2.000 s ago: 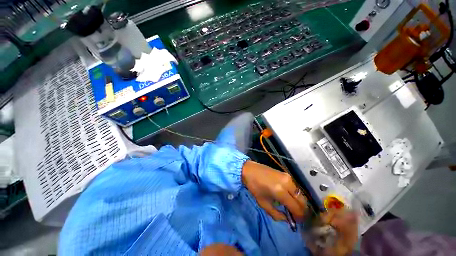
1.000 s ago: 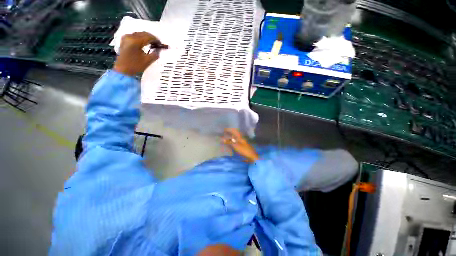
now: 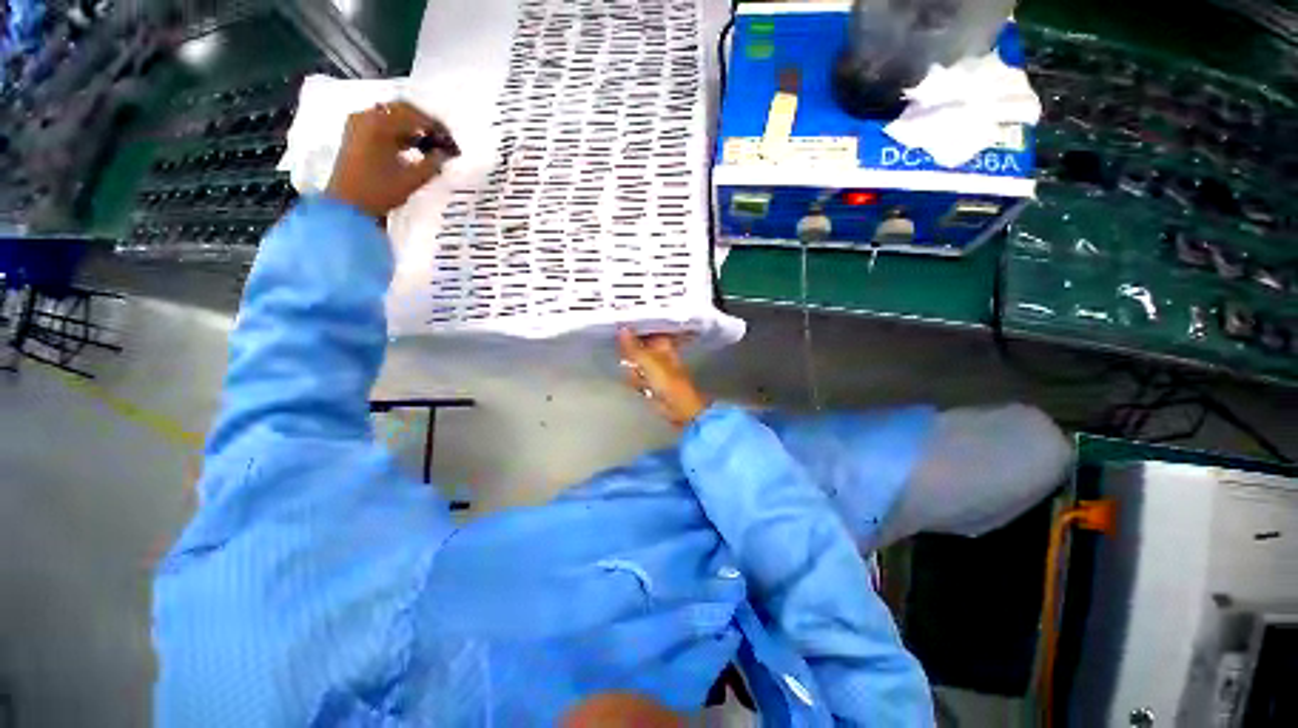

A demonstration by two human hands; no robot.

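My left hand (image 3: 382, 157) is above the left side of the printed paper sheet (image 3: 570, 185), its fingertips pinching a small dark workpiece (image 3: 441, 144). My right hand (image 3: 659, 373) is at the sheet's near edge, its fingers at or against the edge; whether it holds anything is too small to tell. The sheet is white with rows of short black marks, and its near edge hangs over the bench front. A white cloth or paper (image 3: 316, 131) lies beside and partly behind my left hand.
A blue controller box (image 3: 911, 199) stands right of the sheet, with a clear dark-based container (image 3: 911, 57) and crumpled white wipe (image 3: 968, 111) on it. Clear blister trays lie left (image 3: 199, 178) and right (image 3: 1139, 242). The white machine bed (image 3: 1182, 569) and orange hose (image 3: 1055, 583) are at lower right.
Two seconds ago both hands were by the machine bed; the view has since swung to the sheet. In the last second my right hand has come up to the sheet's near edge; my left stays over it.
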